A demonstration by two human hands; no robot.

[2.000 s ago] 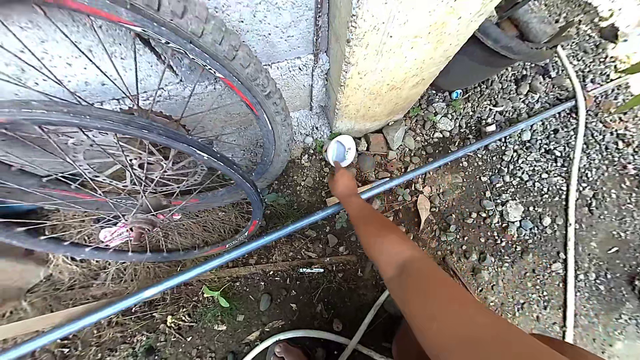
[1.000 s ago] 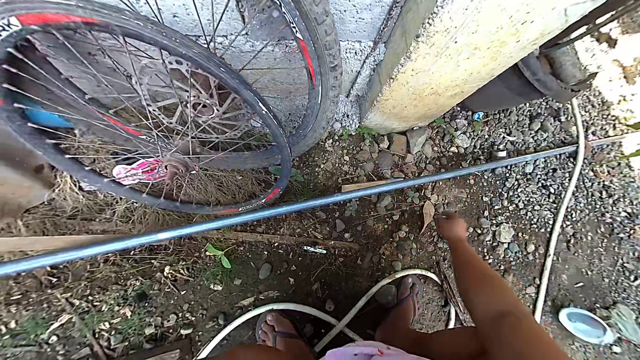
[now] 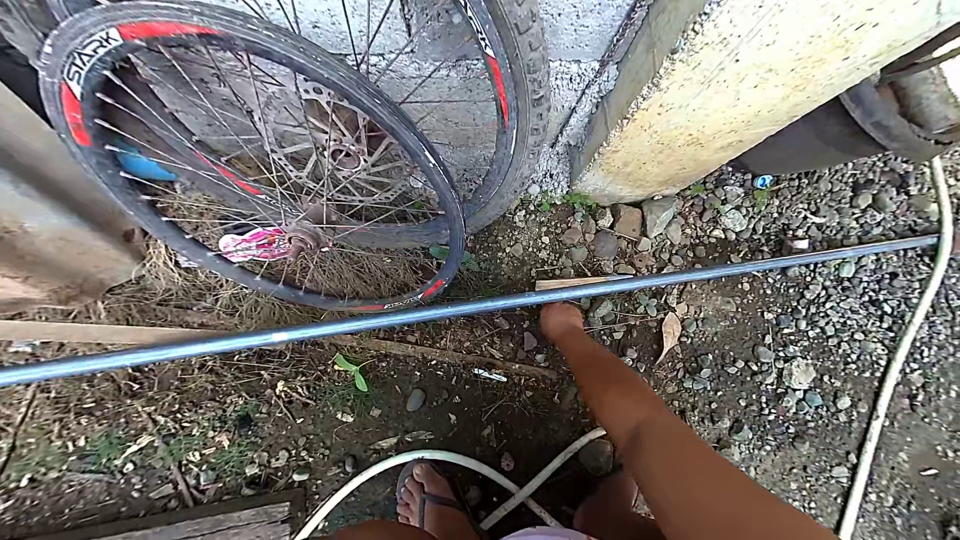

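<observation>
My right hand (image 3: 561, 321) is low over the soil, at the near edge of a long blue-grey metal pipe (image 3: 450, 307). Its fingers are bunched and partly hidden, so whether they grip anything cannot be told. Just beyond the pipe, beside the hand, lies a pale flat strip of wood (image 3: 566, 283). The pipe runs from the left edge to the hose at the right. No left hand shows.
Two bicycle wheels (image 3: 442, 187) lean against the block wall at upper left. A concrete column (image 3: 720, 97) and a dark container (image 3: 817, 142) stand at upper right. A pale hose (image 3: 892, 375) crosses the gravel and loops by my sandalled feet (image 3: 431, 499). A board (image 3: 217, 525) lies lower left.
Two seconds ago my right hand held a white round container by the column; one second ago a white dish lay on the ground at lower right. Since then the hand has moved left along the pipe.
</observation>
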